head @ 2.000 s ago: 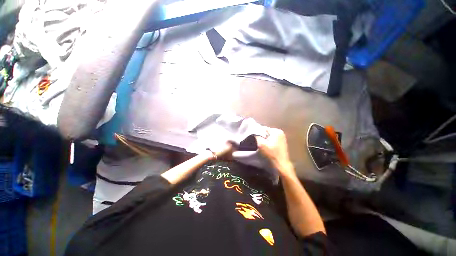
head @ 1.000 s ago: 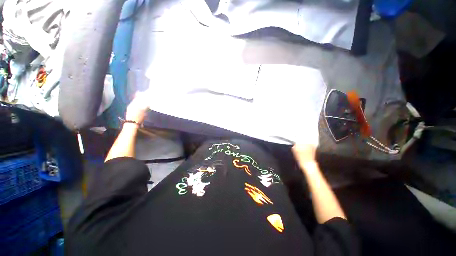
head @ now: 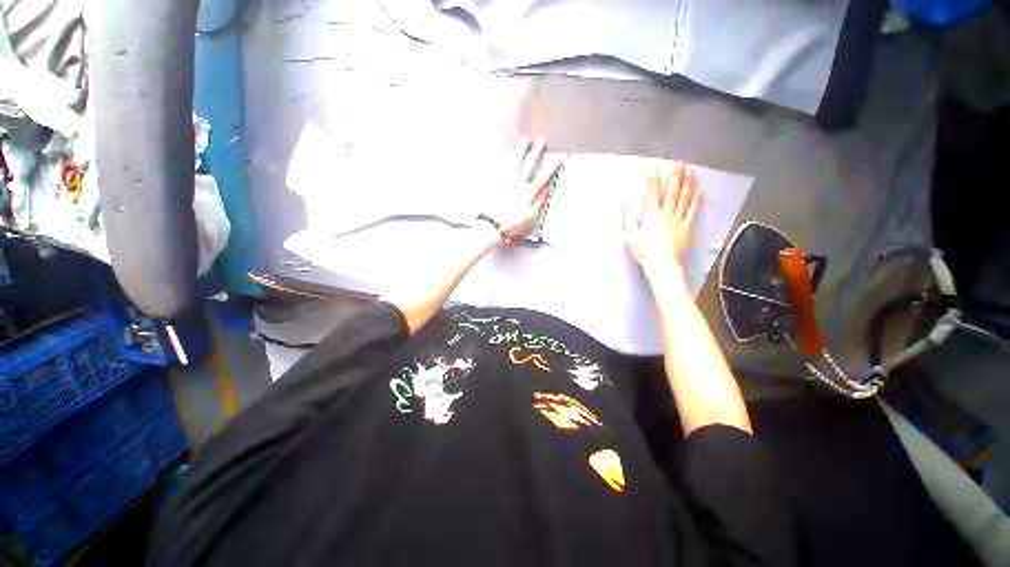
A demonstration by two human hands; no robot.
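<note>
A garment panel, pale side up (head: 604, 282), lies spread on the grey ironing table in front of me, with a short dark seam near its middle. My left hand (head: 532, 197) lies flat on the panel beside the seam, fingers apart. My right hand (head: 662, 222) lies flat on the panel's right part, fingers spread. Neither hand grips anything. The steam iron (head: 764, 286) with its orange-brown handle stands just right of the panel. The panel's left part is washed out by glare.
More pale panels with a dark edge (head: 764, 55) lie at the far side. A grey padded sleeve board (head: 144, 155) is at left, with a crumpled pale heap (head: 33, 144) beyond. Blue crates (head: 67, 388) are lower left. The iron's hose (head: 847, 382) loops at right.
The panel was bunched in both hands, then spread with hands at its near edge. Now both hands have let go and lie flat on it, further in.
</note>
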